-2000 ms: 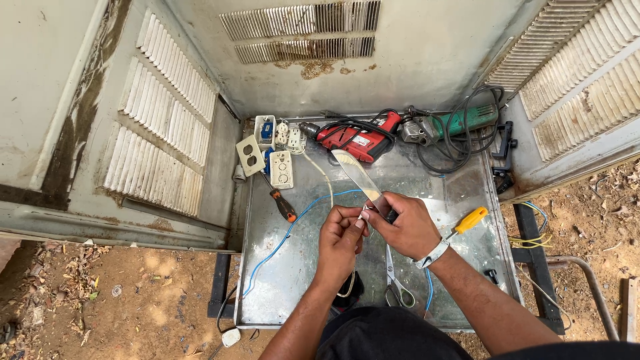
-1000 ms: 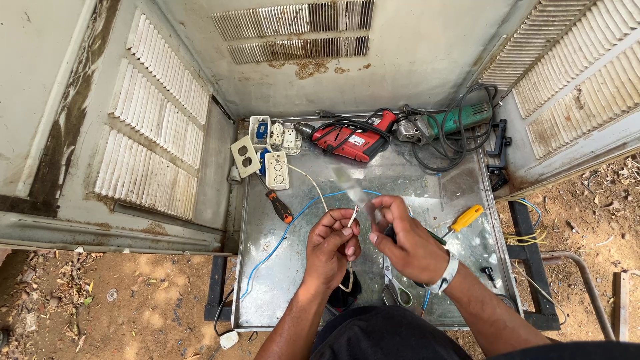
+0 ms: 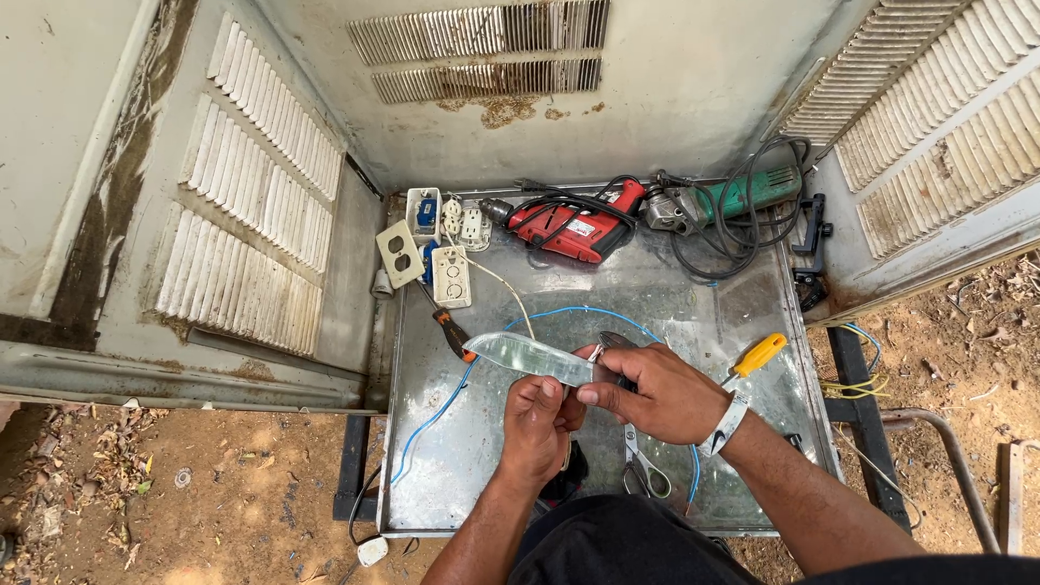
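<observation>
My right hand (image 3: 658, 386) grips a broad-bladed knife (image 3: 528, 356) by its handle end, the blade pointing left across the top of my left hand (image 3: 536, 422). Between the fingers of my left hand is a whitish electrical cable (image 3: 514, 294), which runs up toward the outlet boxes; its end shows near my right fingers. Scissors (image 3: 642, 467) lie just below my right hand. A blue wire (image 3: 431, 420) curves over the metal tray behind both hands. Beyond the knife tip lies an orange-and-black screwdriver (image 3: 452, 331). A yellow-handled screwdriver (image 3: 760, 355) rests to the right.
Along the back of the metal tray (image 3: 455, 508) lie outlet boxes (image 3: 452, 276), a cover plate (image 3: 400, 253), a red corded drill (image 3: 573, 231) and a green angle grinder (image 3: 751, 195) with coiled cord. Louvred metal panels (image 3: 268, 179) stand on three sides. A white plug (image 3: 373, 552) hangs at the front left.
The knife blade, upright two seconds ago and blurred one second ago, now lies nearly level, pointing left over my left hand. My right hand has come closer to my left.
</observation>
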